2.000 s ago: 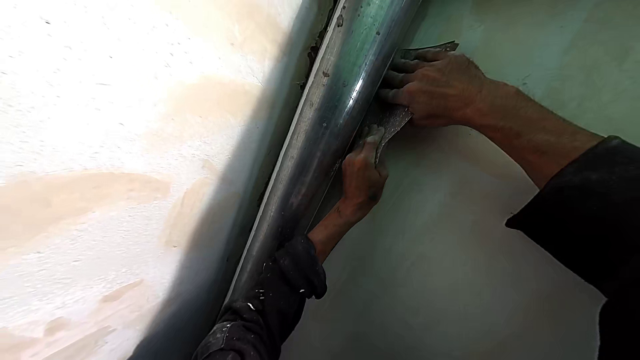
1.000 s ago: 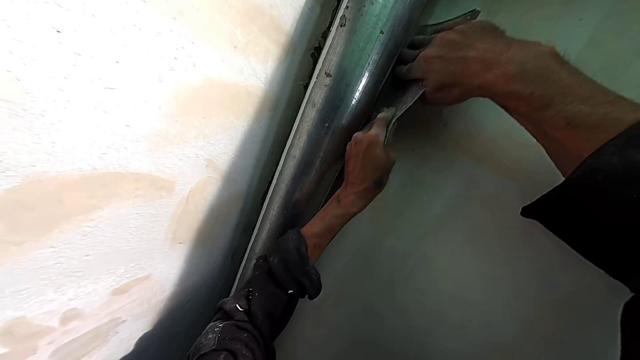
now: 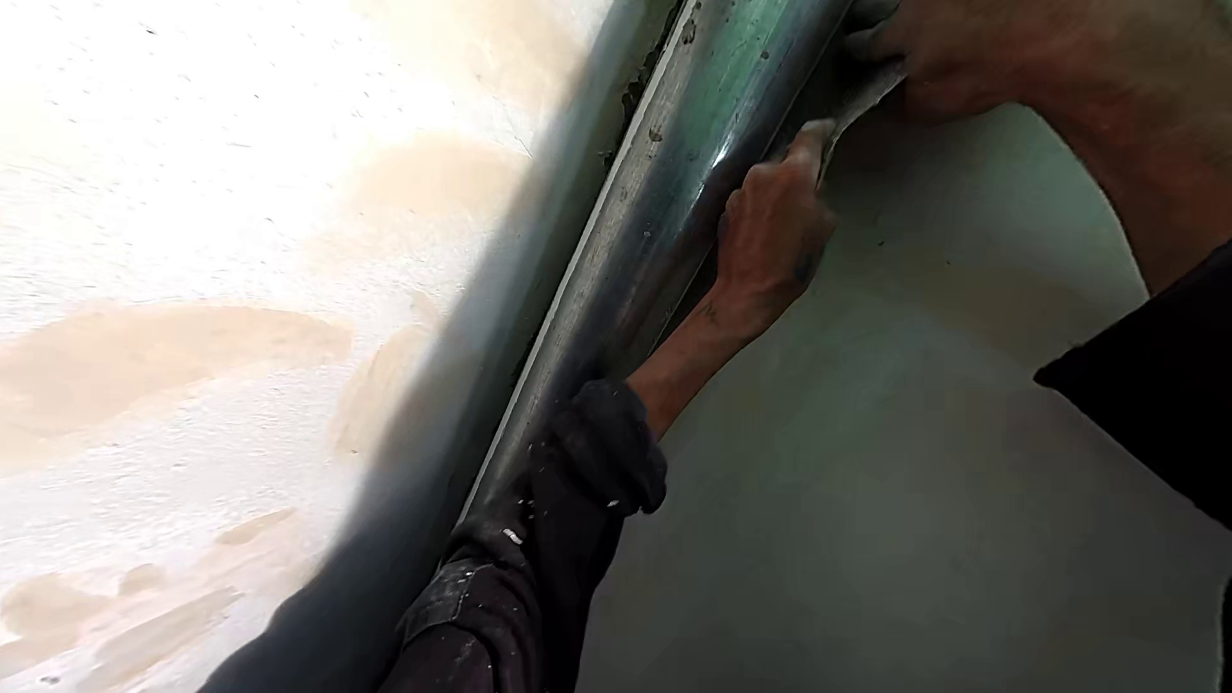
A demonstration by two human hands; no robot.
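Note:
My left hand (image 3: 775,226) is closed around the lower end of a thin, flat, greyish strip or sheet (image 3: 866,96), whose material I cannot tell. At the upper right, my right hand (image 3: 962,58) lies on the same piece, its fingertips in the dark beside a shiny rounded metal pipe or profile (image 3: 674,192). That pipe runs slantwise from top centre to lower centre, just left of both hands. The top of the right hand is cut off by the frame, and its fingers are partly in shadow. Dark sleeves with whitish specks cover the left forearm.
Left of the pipe is a brightly lit white wall surface (image 3: 241,241) with beige patches. A narrow rough gap (image 3: 630,96) runs along the pipe's left edge. To the right spreads a smooth greenish-grey surface (image 3: 866,481).
Both hands have moved upward and to the right in the view, still on the thin piece. The right hand is now partly outside the frame.

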